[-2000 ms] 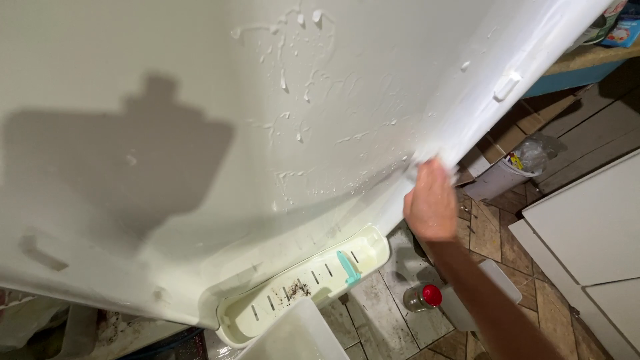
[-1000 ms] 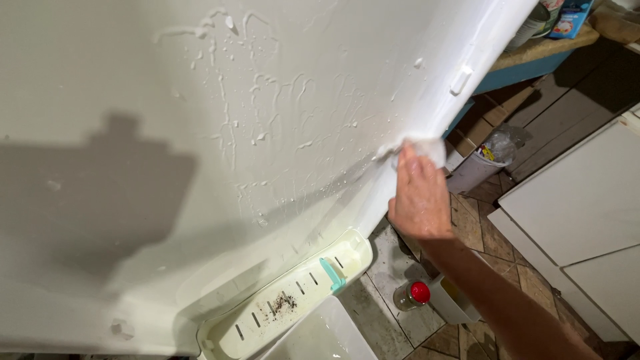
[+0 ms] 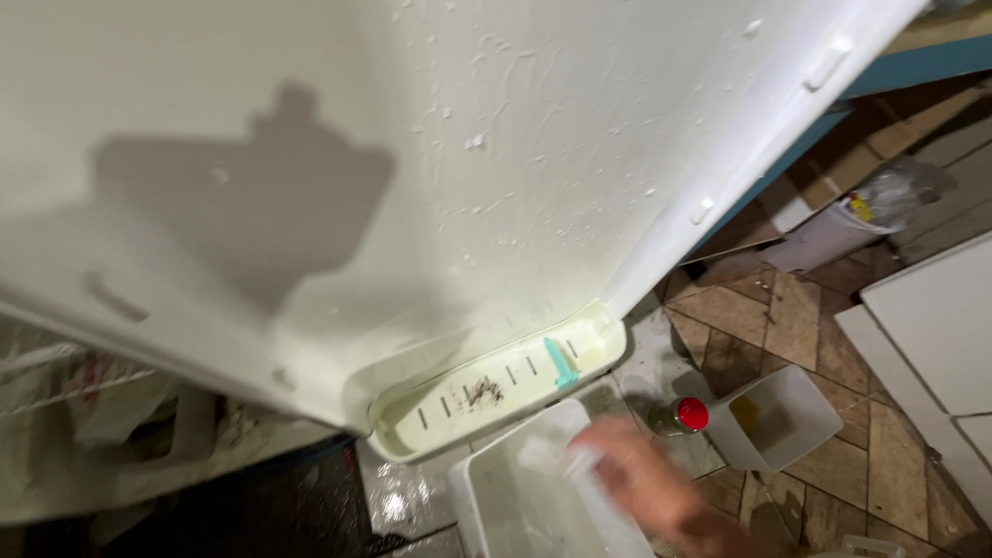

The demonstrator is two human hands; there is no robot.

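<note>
My right hand (image 3: 632,473), blurred, grips a white cloth or sponge (image 3: 554,457) over the near part of a white plastic tub (image 3: 465,496) at the bottom centre. Above the tub rises the white inner panel of a refrigerator door (image 3: 535,147), wet with drops and streaks of whitish liquid. A pale green door shelf (image 3: 496,415) sits at the panel's foot, with dark dirt (image 3: 484,393) and a turquoise plastic clip (image 3: 561,364) in it. My left hand is out of the frame.
Right of the tub stand a jar with a red lid (image 3: 692,415) and a white square container (image 3: 783,418) on the tiled floor. Farther right are a waste bin (image 3: 825,232) and a white cabinet (image 3: 942,333). Wire shelving (image 3: 74,349) shows at the left.
My right hand has moved from the door panel's right edge down to the white tub, still with the white cloth or sponge. The view has shifted.
</note>
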